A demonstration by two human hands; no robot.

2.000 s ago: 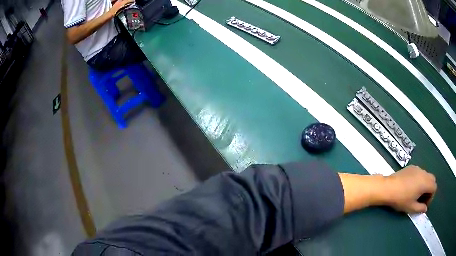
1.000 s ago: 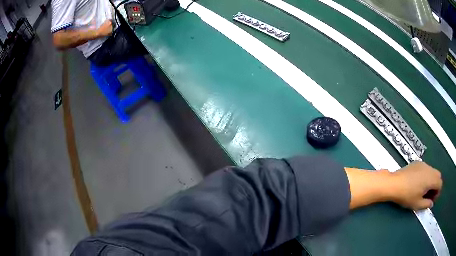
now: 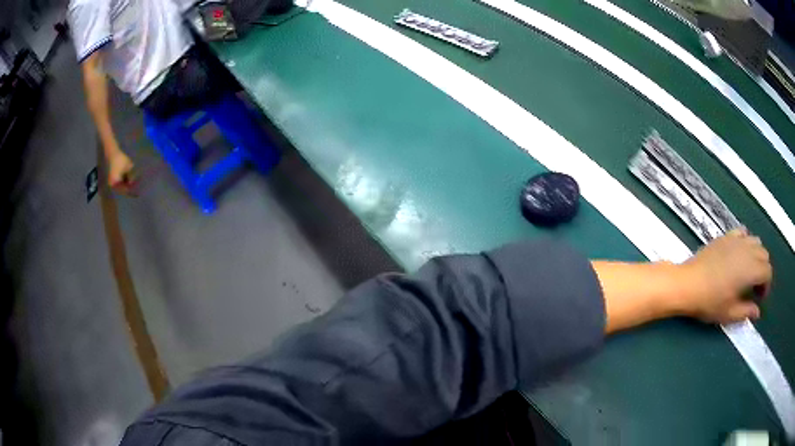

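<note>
My left hand (image 3: 732,277) is at the right, fingers curled down on the green bench (image 3: 418,148). It is at the near ends of two component strips (image 3: 684,192) lying side by side; whether it touches them or holds anything is hidden. My right hand is not in view. A rounded black lump (image 3: 550,199) sits on the bench left of the strips. Another component strip (image 3: 446,33) lies further along the bench. A pale object (image 3: 748,438), cut off by the bottom edge, shows at the lower right.
A person (image 3: 131,52) sits on a blue stool (image 3: 209,148) at the upper left, one arm hanging down. A dark control box (image 3: 216,19) and cable are on the bench's far end. A small white object (image 3: 711,43) and a metal fixture (image 3: 741,30) are at the upper right.
The view has shifted, so the bench items appear higher. My left hand is slightly closer to the strips' near ends. The other person's arm has dropped beside the stool. The pale object has appeared.
</note>
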